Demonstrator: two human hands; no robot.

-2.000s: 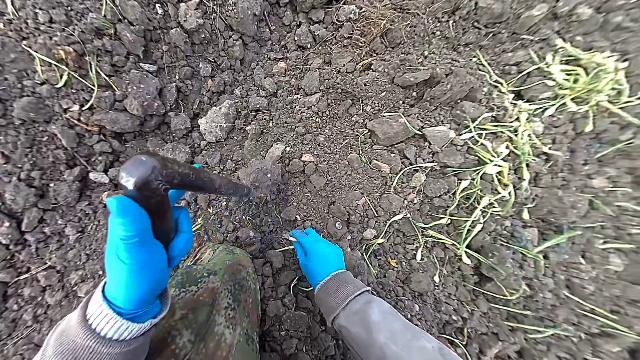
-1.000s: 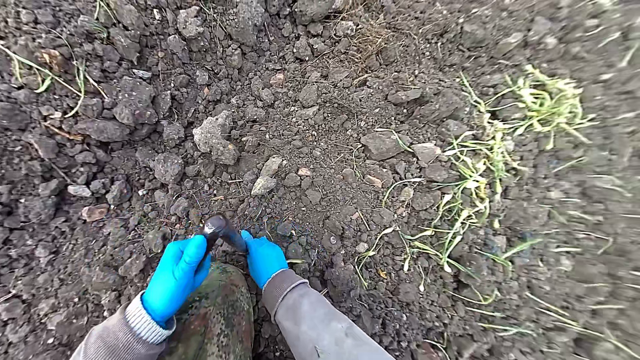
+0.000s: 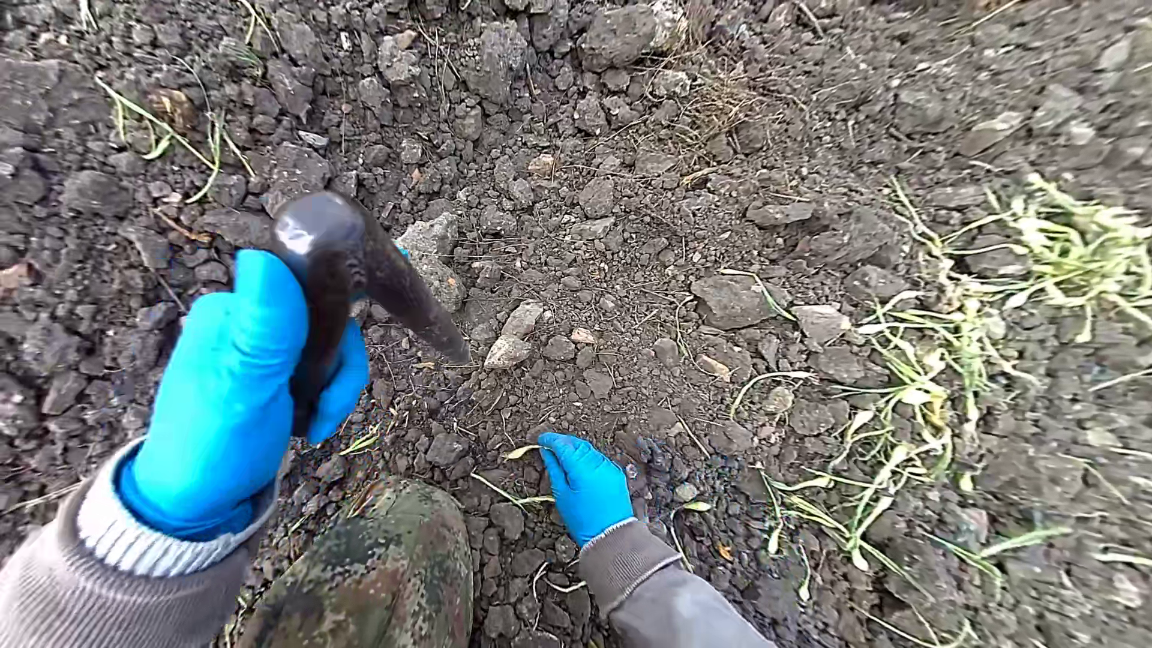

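Observation:
My left hand [image 3: 238,378], in a blue glove, is closed around the handle of a dark, curved hand tool [image 3: 405,292]. The tool is raised over the soil, its tapered end pointing down to the right; its exact kind is unclear. Lower and to the right, my right hand [image 3: 585,486], also gloved in blue, is low at the ground. A small pale green leaf [image 3: 522,452] sticks out at its fingertips, apparently pinched between them. Another thin green blade [image 3: 508,492] lies just left of that hand.
Cloddy dark soil with stones [image 3: 510,351] surrounds both hands. Pulled-looking, wilted green plants [image 3: 909,396] lie at the right, with a thicker clump [image 3: 1080,247] at the upper right. A camouflage-clad knee [image 3: 378,576] is at the bottom, between the forearms.
One second ago the tool was low, close beside my right hand; now my left hand has lifted it up and away to the left. My right hand stays near the ground.

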